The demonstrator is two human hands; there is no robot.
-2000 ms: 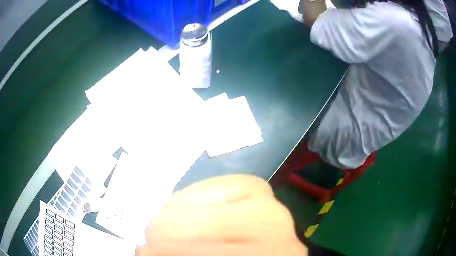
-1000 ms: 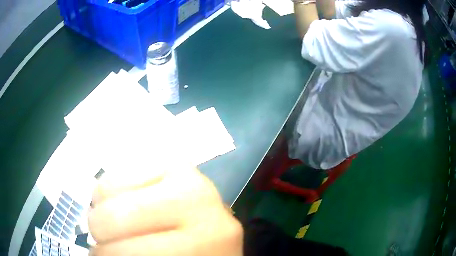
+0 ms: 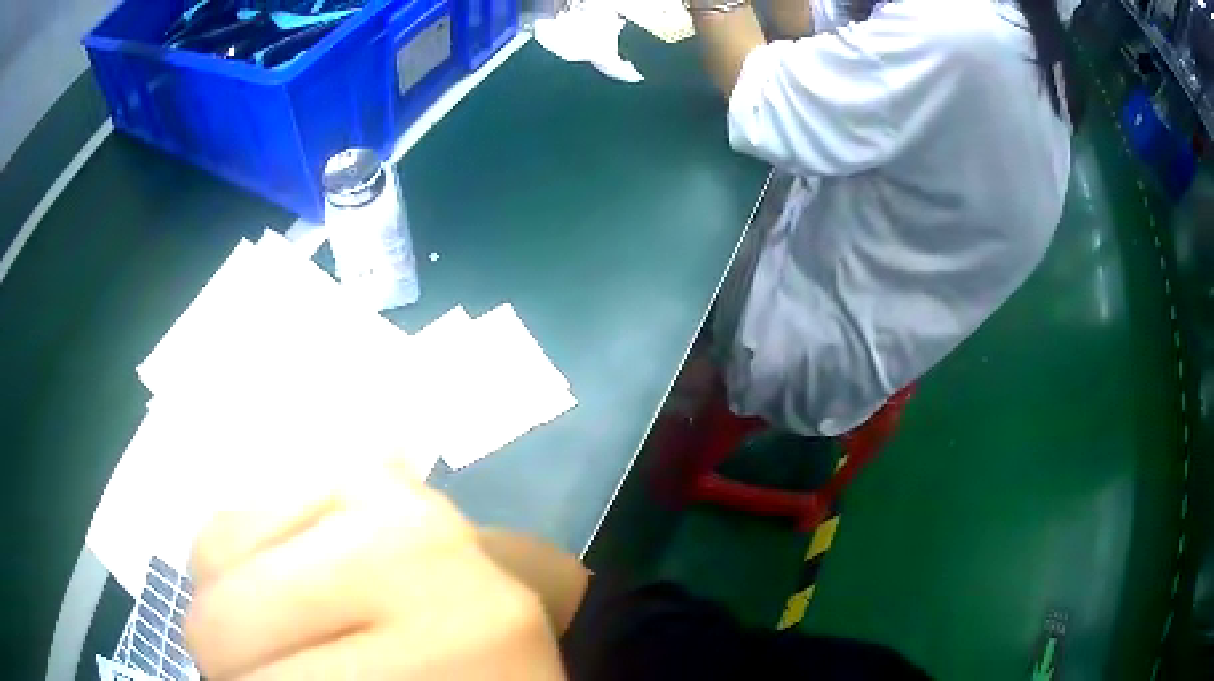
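Note:
My right hand [image 3: 366, 585] is large, overexposed and blurred at the bottom centre, its fingers curled; its dark sleeve runs off to the lower right. I cannot tell whether it holds anything. It covers the lower part of a bright pile of white paper sheets [image 3: 280, 386]. Part of a silver-grey label sheet [image 3: 160, 623] shows at the lower left, beside the hand. A stack of small white papers [image 3: 499, 386] lies at the pile's right side. My left hand is not in view.
A white dispenser bottle [image 3: 373, 240] stands beyond the papers. A blue bin [image 3: 226, 120] with black-and-blue devices is behind it. A person in a white shirt [image 3: 919, 200] sits on a red stool [image 3: 759, 495] at the right of the bench; white cloths [image 3: 582, 36] lie by their hands.
The view has shifted, so bench items sit further left and more of the blue bin shows. My right hand has moved left over the sheets and hides the outlined label sheet.

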